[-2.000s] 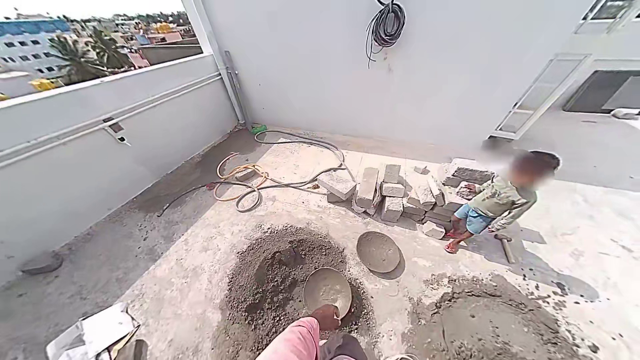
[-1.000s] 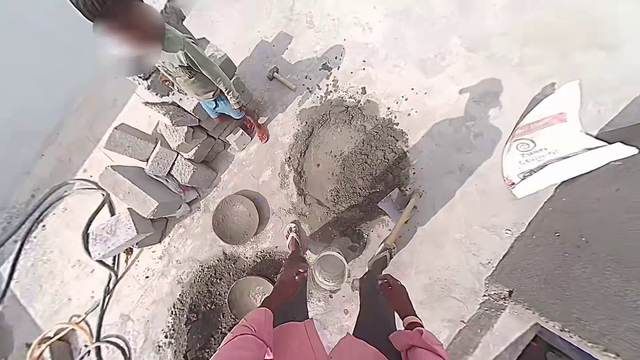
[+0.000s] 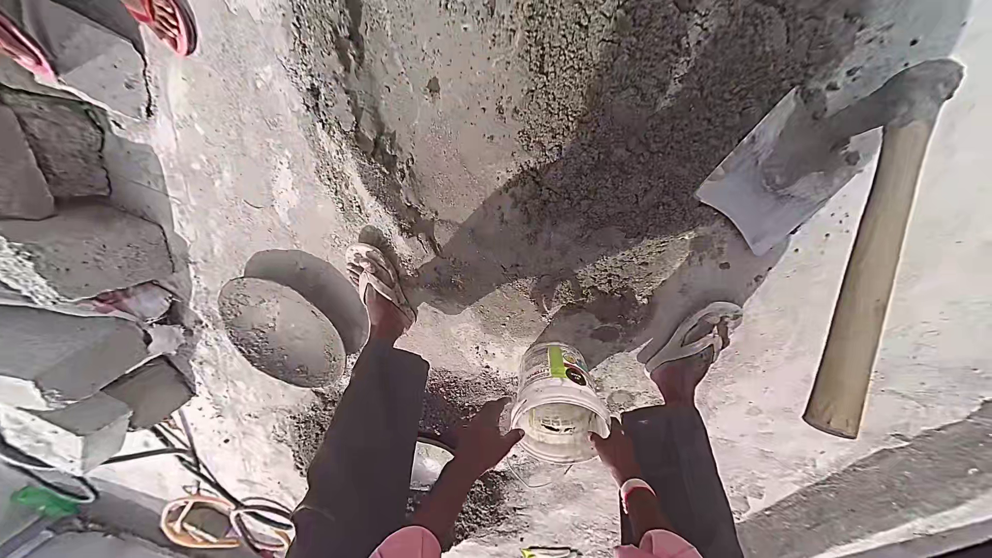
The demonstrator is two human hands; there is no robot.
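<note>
A white plastic bucket (image 3: 556, 403) stands between my feet in the head view, its mouth facing me and its side bearing writing. My left hand (image 3: 484, 439) is at the left of the rim, thumb and fingers apart, and contact with the bucket is unclear. At the right of the rim, my right hand (image 3: 616, 451) grips the edge. Beyond the bucket, wet grey mortar (image 3: 473, 116) spreads over the floor. A hoe with a wooden handle (image 3: 872, 279) lies at the right, its metal blade (image 3: 775, 167) beside the mortar.
A round shallow pan (image 3: 280, 332) lies left of my left foot. Concrete blocks (image 3: 70, 349) are piled at the left edge, near another person's sandalled feet (image 3: 174, 23). Coiled hoses (image 3: 225, 519) lie at the lower left. Another pan is partly hidden behind my left leg.
The view has turned and come closer to the floor. My hands, near my legs one second ago, are now at the bucket's rim.
</note>
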